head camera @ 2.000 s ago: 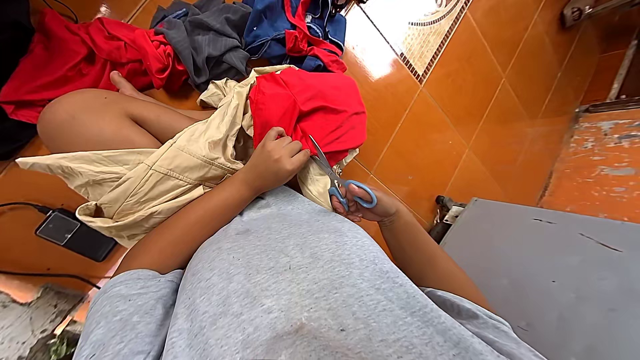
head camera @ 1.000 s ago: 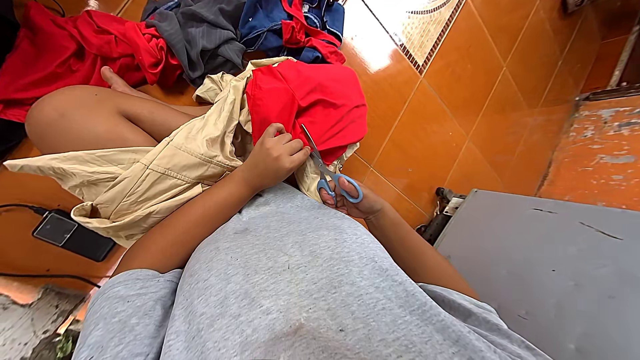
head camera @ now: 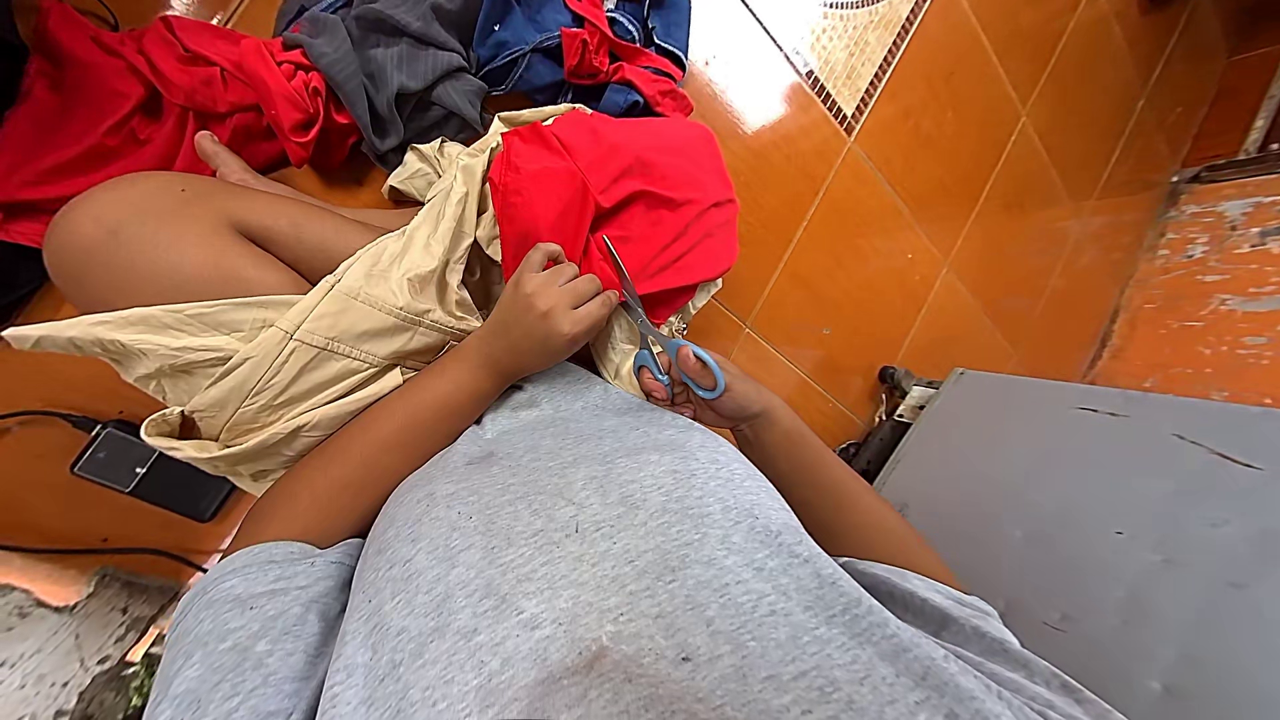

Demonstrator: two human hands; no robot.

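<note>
A piece of red cloth [head camera: 640, 200] lies over beige cloth [head camera: 350, 330] spread across my lap. My left hand [head camera: 555, 310] grips the red cloth's near edge between bent fingers. In my right hand [head camera: 705, 385] is a pair of scissors [head camera: 640, 312] with blue handles, thumb and fingers in the loops. The blades point up and left over the red cloth, just right of my left fingertips, and look nearly closed. What lies under my left palm is hidden.
Red fabric [head camera: 170, 90], a dark grey garment [head camera: 390, 70] and a navy garment [head camera: 520, 50] lie on the orange tiled floor [head camera: 850, 270]. A black device [head camera: 150, 470] with a cable is at the left. A grey panel [head camera: 1090, 520] stands at the lower right.
</note>
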